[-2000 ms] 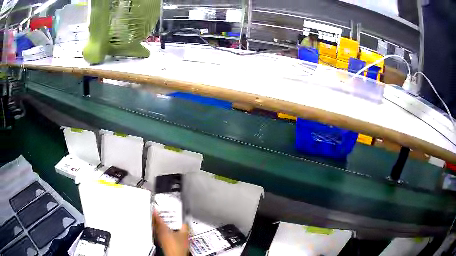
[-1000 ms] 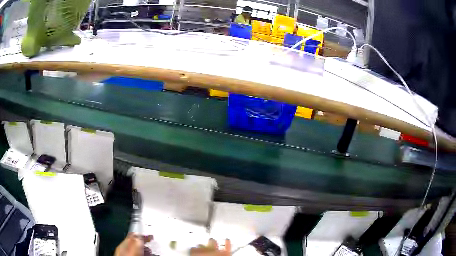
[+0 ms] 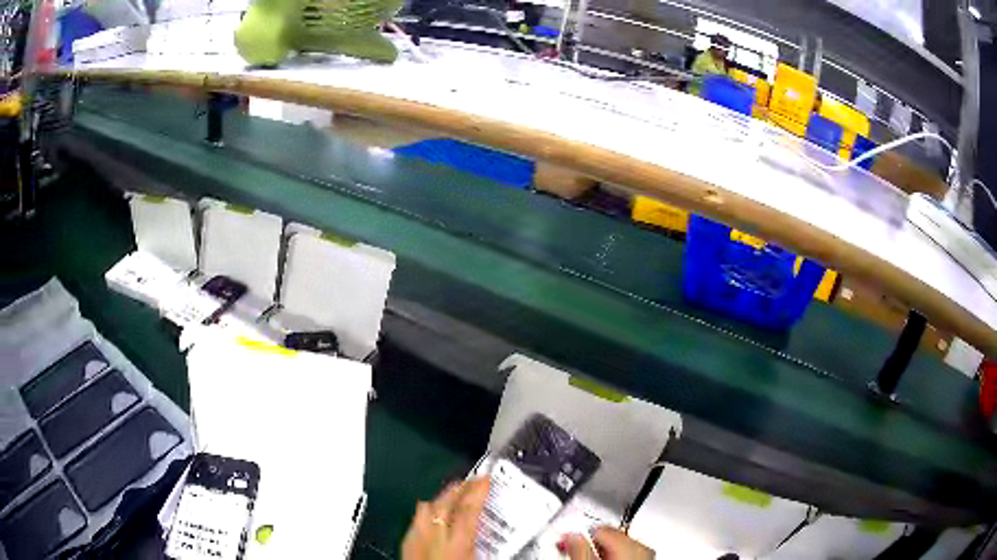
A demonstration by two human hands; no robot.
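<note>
A smartphone (image 3: 554, 465) with a black camera end and printed white film is tilted over an open white gift box with its lid (image 3: 596, 421) raised, at bottom centre. My left hand (image 3: 446, 523) is at the phone's left edge, fingers closed on it. My right hand (image 3: 605, 544) is low at the frame's bottom edge, beside the phone's lower right, with its fingertips near a white surface. It is cut off by the frame, and its hold is unclear.
A grey phone tray (image 3: 93, 432) is at left. Open boxes with phones stand near it, one phone (image 3: 213, 509) in the nearest. More open boxes (image 3: 711, 509) are at lower right. A green conveyor belt (image 3: 470, 252), a wood-edged shelf (image 3: 525, 140) and a blue bin (image 3: 749, 268) lie beyond.
The view swung right, then back left. Both hands were low at a box a second ago; now the left holds a phone tilted over the box, with the right beside it.
</note>
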